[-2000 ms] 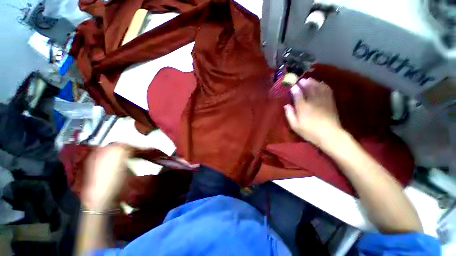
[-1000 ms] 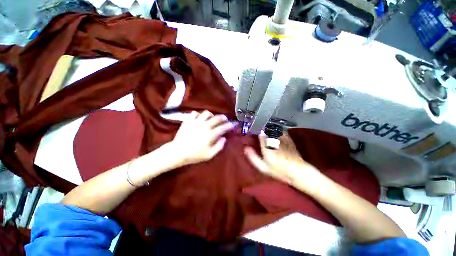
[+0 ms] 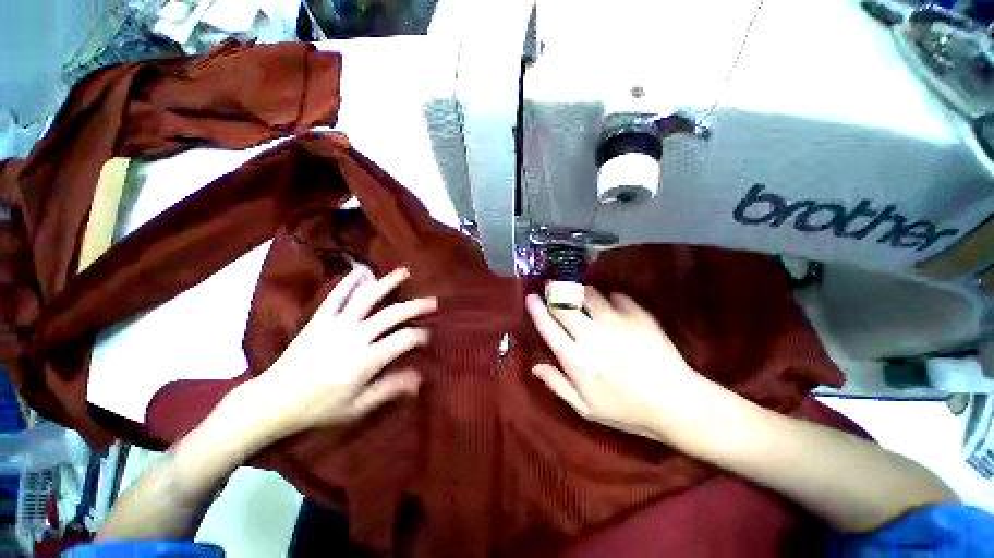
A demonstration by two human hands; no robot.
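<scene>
A rust-brown ribbed garment (image 3: 469, 403) lies over the machine table and under the needle area. My left hand (image 3: 349, 354) lies flat on it left of the needle, fingers spread. My right hand (image 3: 610, 354) rests on the cloth just right of and below the cream knob (image 3: 566, 294), fingers apart. The needle and presser foot are mostly hidden behind the knob and head parts. A small pale spot (image 3: 504, 347) shows on the cloth between my hands. Smooth redder pocket cloth (image 3: 191, 409) shows under my left forearm and at the bottom right.
The white machine head marked "brother" (image 3: 752, 164) fills the upper right, with a white tension knob (image 3: 629, 174) on its front. A long rust-brown band (image 3: 185, 262) and a tan bar (image 3: 104, 215) lie on the white table at left. More brown cloth (image 3: 218, 98) lies at upper left.
My left hand has moved from beside the needle to flat on the cloth further left. The ribbed cloth now covers most of the redder pocket piece at left. My right hand stays by the needle.
</scene>
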